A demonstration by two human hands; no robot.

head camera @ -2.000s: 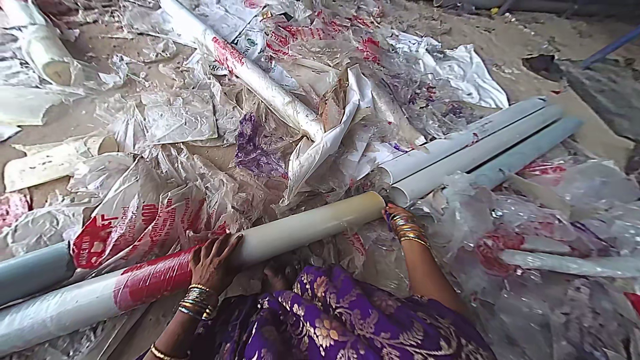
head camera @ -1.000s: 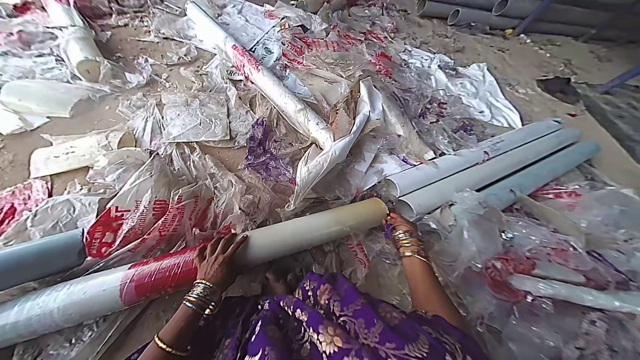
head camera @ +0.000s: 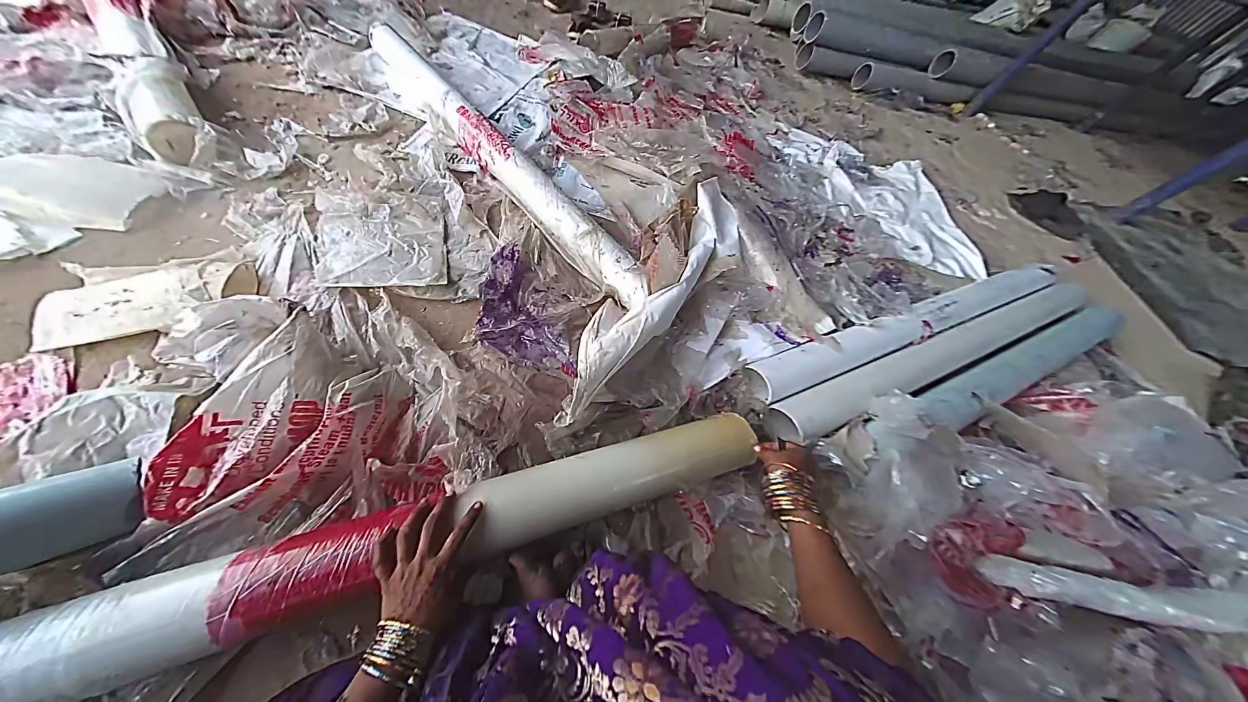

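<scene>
A long pipe [head camera: 614, 483] lies slanting across in front of my lap, its right part bare and yellowish at the end, its left part in clear plastic film with a red printed band [head camera: 302, 570]. My left hand [head camera: 424, 556] rests on top of it with fingers spread, at the right edge of the red band. At the pipe's right end is my right hand [head camera: 785, 463], its fingertips at the rim; whether they grip something is partly hidden. Just beyond that end lie three grey pipes [head camera: 926, 361] side by side. Another grey-blue pipe [head camera: 68, 512] enters at the left.
Crumpled plastic film [head camera: 1053, 487] covers much of the sandy ground. A film-wrapped pipe [head camera: 546, 195] lies further off, beside a white sheet [head camera: 648, 341]. Grey pipes [head camera: 1014, 73] are stacked at the back right, near blue metal bars [head camera: 1033, 54]. A short pale pipe [head camera: 161, 112] lies at upper left.
The view has shifted upward, bringing the stacked pipes at the back into sight. Both hands stay at about the same places on the pipe.
</scene>
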